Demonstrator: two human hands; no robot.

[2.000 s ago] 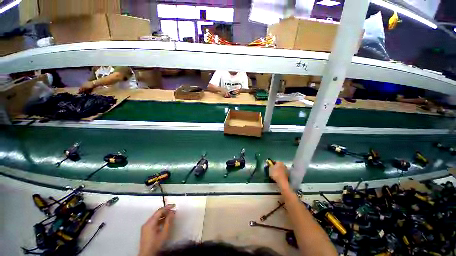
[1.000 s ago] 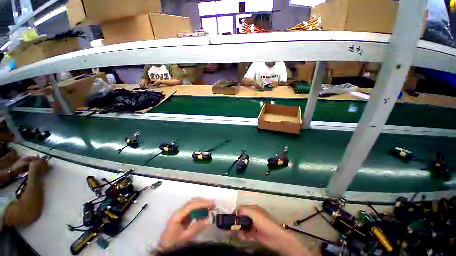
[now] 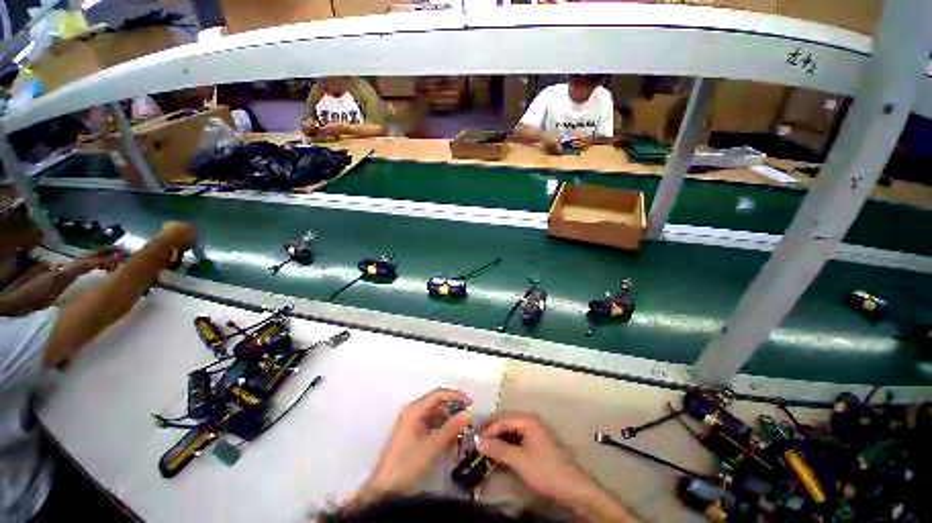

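My left hand holds a small green circuit board between its fingers, low in the middle of the view. My right hand is beside it, its fingers pinching at the near end of a black wired unit with a yellow band. The hands nearly touch, over the worktop sheet's seam. The small parts between the fingertips are blurred. A loose pile of wired units lies at left on the white sheet. A larger dense pile lies at right.
The green conveyor belt crosses ahead, carrying spaced units. An open cardboard tray stands beyond it. A slanted white post rises at right to an overhead shelf. At left, a neighbour's arm reaches over the belt. Two people sit across.
My view has shifted. Since two seconds ago, my right hand has come back from the belt to my left hand. The unit has been turned from level to tilted. The neighbour's arm now reaches over the belt.
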